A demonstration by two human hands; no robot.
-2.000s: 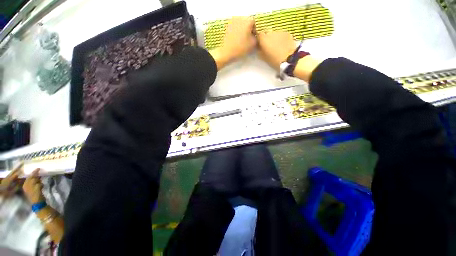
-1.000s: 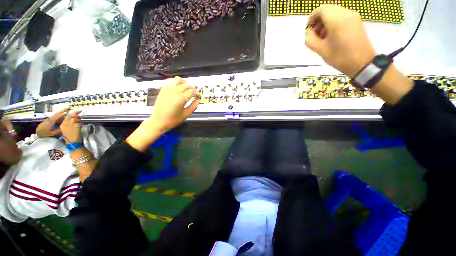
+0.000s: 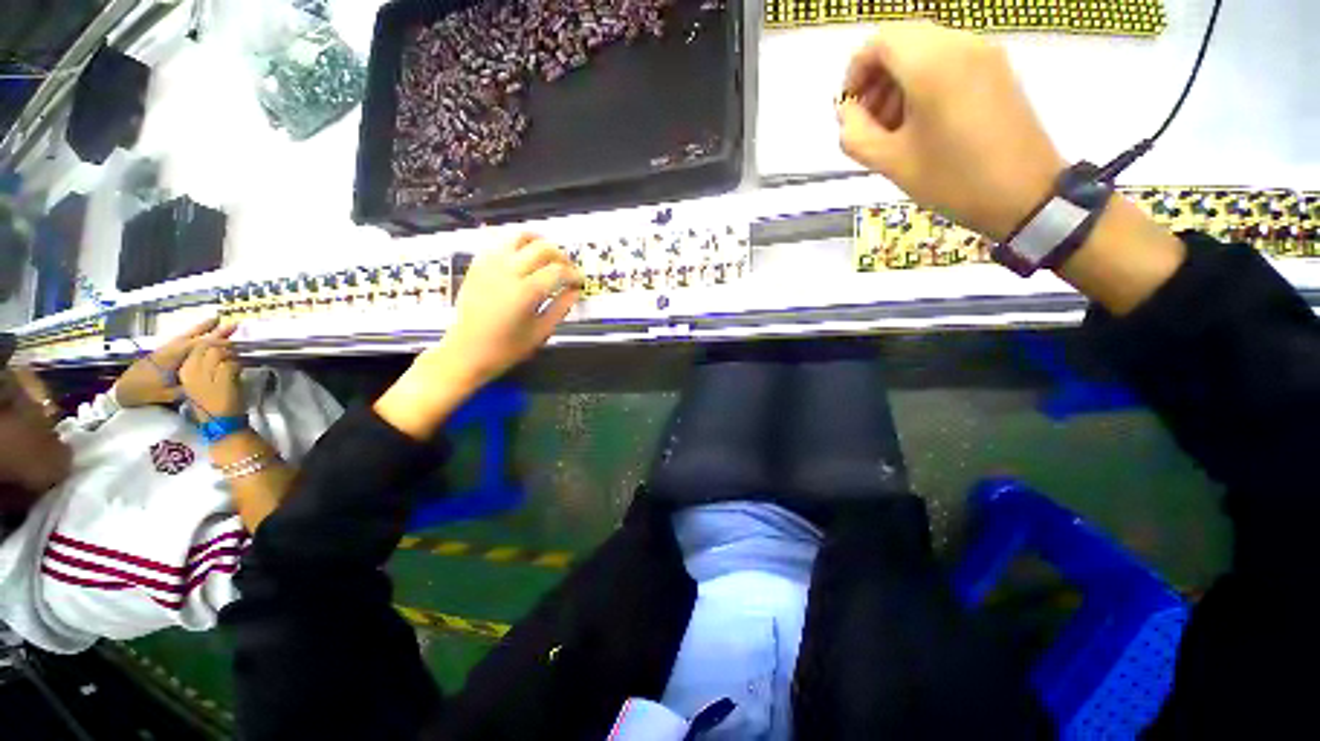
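Observation:
My left hand (image 3: 507,308) is over the front rail, fingers curled, thumb and fingertips at the left end of a white board panel (image 3: 669,258) crowded with small parts. Whether it holds anything is hidden. My right hand (image 3: 955,128) is raised over the bench, just in front of the rows of yellow components (image 3: 999,15). Its thumb and index finger are pinched on a tiny dark-and-yellow piece, probably one component. A wrist strap with a thin black cord is on that wrist. Yellow board panels (image 3: 919,239) lie in the rail (image 3: 811,307) to the right.
A black tray (image 3: 608,188) with loose purple-brown capacitors (image 3: 463,109) stands behind the rail. A clear bag (image 3: 309,73) and black bins (image 3: 171,243) are at the left. A neighbouring person's hands (image 3: 203,369) are at the rail's left. A blue stool (image 3: 1079,586) is below right.
My left hand has left the yellow rows and come down to the rail. My right hand has separated from it and since moved slightly left. The view has shifted, showing more of the tray and the neighbouring person.

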